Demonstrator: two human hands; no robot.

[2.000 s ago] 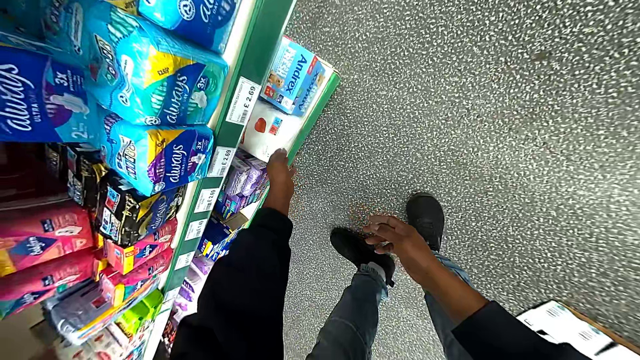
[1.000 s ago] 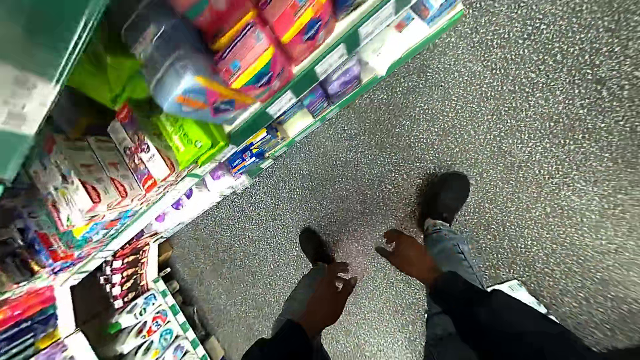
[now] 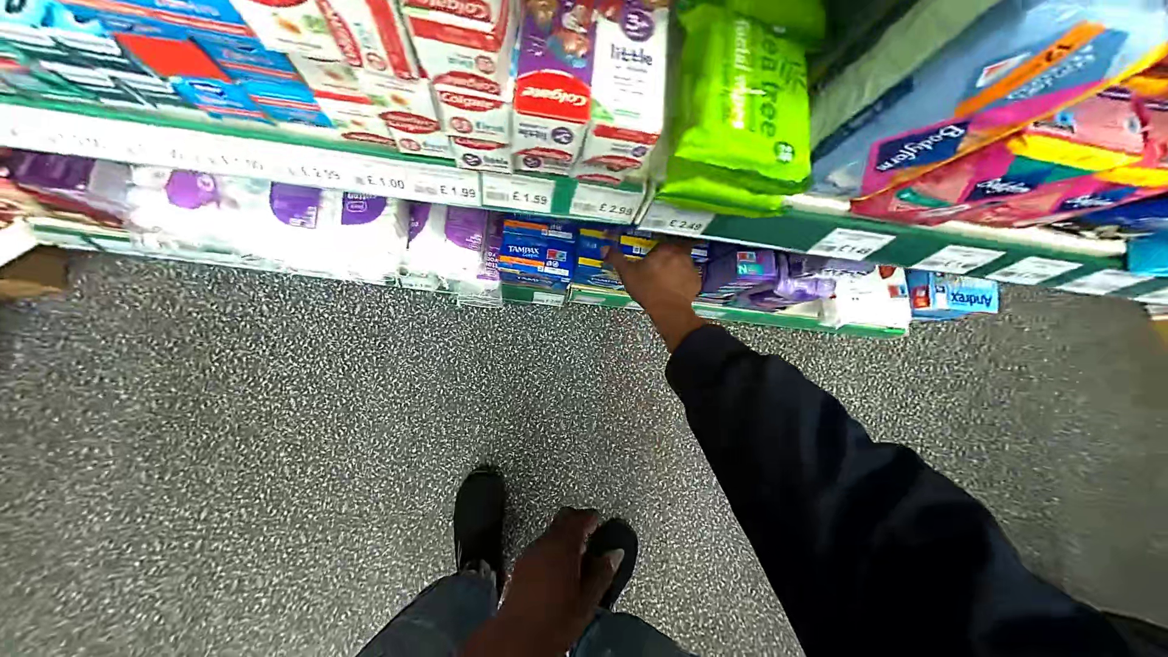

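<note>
Reaching to the bottom shelf, my right hand point(image 3: 662, 278) has its fingers at blue and yellow Tampax boxes point(image 3: 591, 257); the fingertips partly cover them, and a firm hold on one cannot be made out. Just left stands a blue and orange Tampax box point(image 3: 537, 248). Purple packs point(image 3: 741, 271) lie to the right of that hand. Low in the view, my left hand point(image 3: 558, 570) hangs above my shoes with its thumb apart from loosely bent fingers, and nothing shows in it.
Above, the shelf holds Colgate toothpaste boxes point(image 3: 552, 96), green wipes packs point(image 3: 744, 105) and Bodyform packs point(image 3: 1004, 155). A price-label strip point(image 3: 529, 193) edges it. An Andrex pack point(image 3: 954, 294) sits at the bottom shelf's right end. Speckled floor point(image 3: 274, 438) lies below the shelves.
The view has turned strongly towards the shelves. My right hand, above the floor in both earlier frames, is now at the bottom shelf. My left hand, at the shelf two seconds ago, is now above my shoes.
</note>
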